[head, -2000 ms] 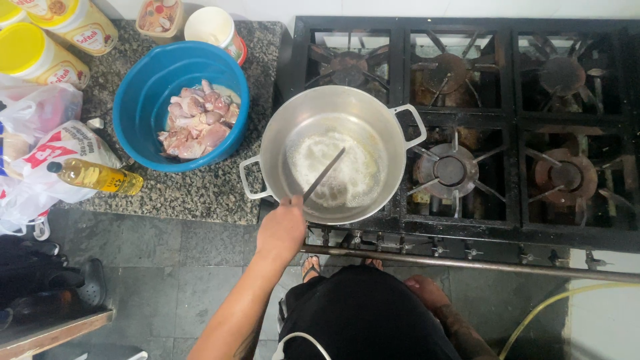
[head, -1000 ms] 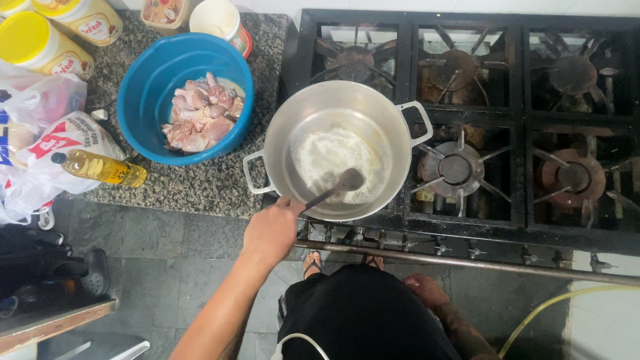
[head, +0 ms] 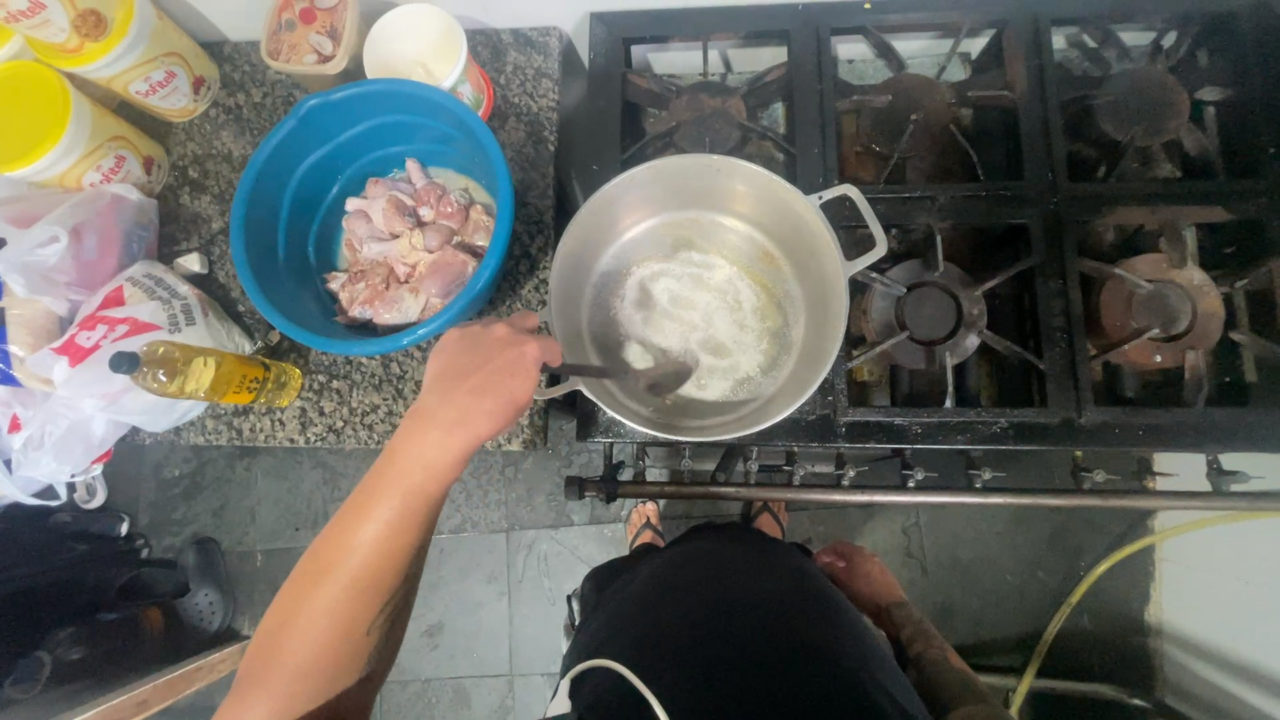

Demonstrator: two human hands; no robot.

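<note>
My left hand [head: 490, 372] grips the handle of a dark spoon [head: 665, 378], whose bowl rests low inside a large aluminium pot [head: 810, 350] on the front left of the stove. White granular stuff [head: 700, 310], perhaps sugar or salt, lies in a wet patch on the pot's bottom. Left of the pot stands a blue plastic basin [head: 285, 215] with raw chicken pieces [head: 410, 245] in it. My right hand [head: 860, 575] hangs beside my body, below the stove's front rail; its fingers are partly hidden, and I cannot tell whether they are closed.
A black gas stove [head: 940, 430] with several burners extends right, a metal rail [head: 900, 494] along its front. On the granite counter [head: 210, 425] are an oil bottle [head: 215, 375], plastic bags [head: 100, 270], yellow-lidded tubs [head: 80, 130], a white bucket [head: 415, 45] and a food container [head: 308, 35]. A yellow hose [head: 1070, 600] hangs right.
My left hand has moved left and holds the spoon more level. The spoon's bowl, seen edge-on at first, now lies near the pot's front wall. My right hand stays by my body.
</note>
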